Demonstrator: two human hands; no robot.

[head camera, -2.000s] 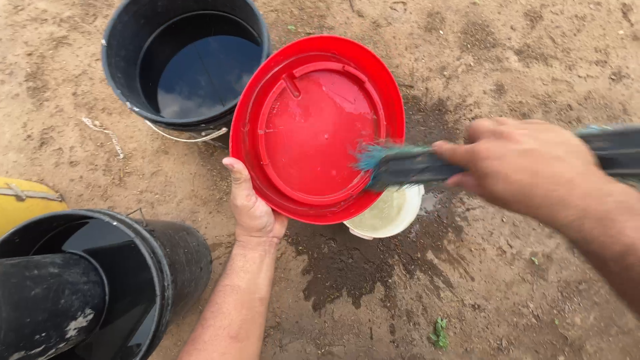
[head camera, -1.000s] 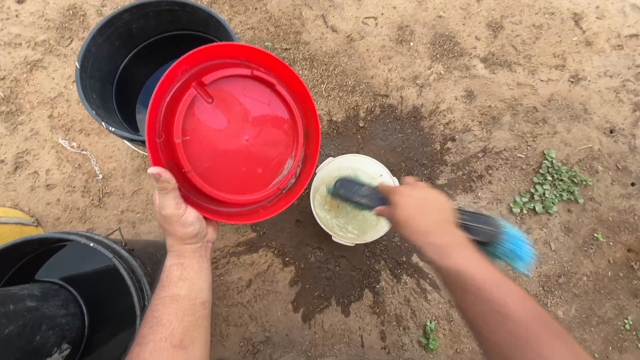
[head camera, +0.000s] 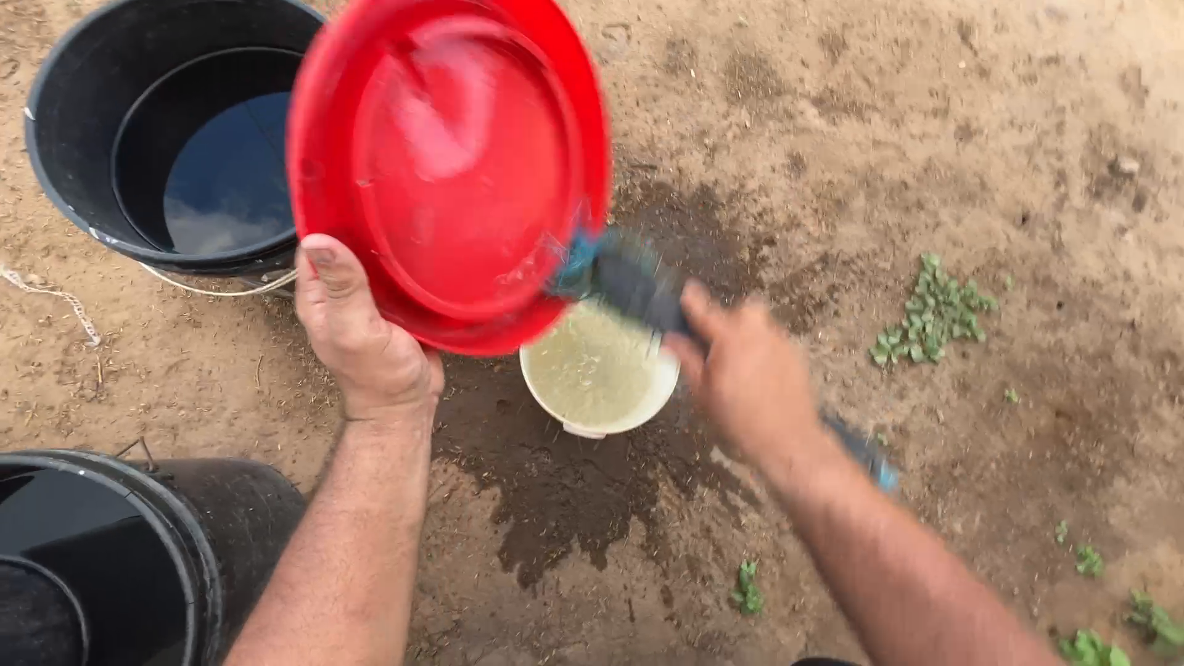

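My left hand [head camera: 365, 324] grips the lower left rim of a round red plastic dish [head camera: 462, 176], which is tilted so its inner side with a raised ring shows. In my right hand [head camera: 749, 370] is a dark-handled brush [head camera: 638, 282] with blue bristles; the bristles lie at the dish's lower right inner edge, blurred. More blue shows at the brush's far end, beyond my right wrist. Beneath the dish stands a small white bucket [head camera: 601, 370] of cloudy, yellowish liquid, its back part hidden by the dish and brush.
A large black bucket [head camera: 74, 139] with dark water and a wire handle stands at upper left. Another black bucket [head camera: 208, 555] with dark liquid and a black round object in it is at lower left. Wet soil surrounds the white bucket; a green plant [head camera: 934, 314] grows at right.
One second ago the brush was over the white bucket, away from the dish; now its bristles are at the red dish. The dish has tilted more.
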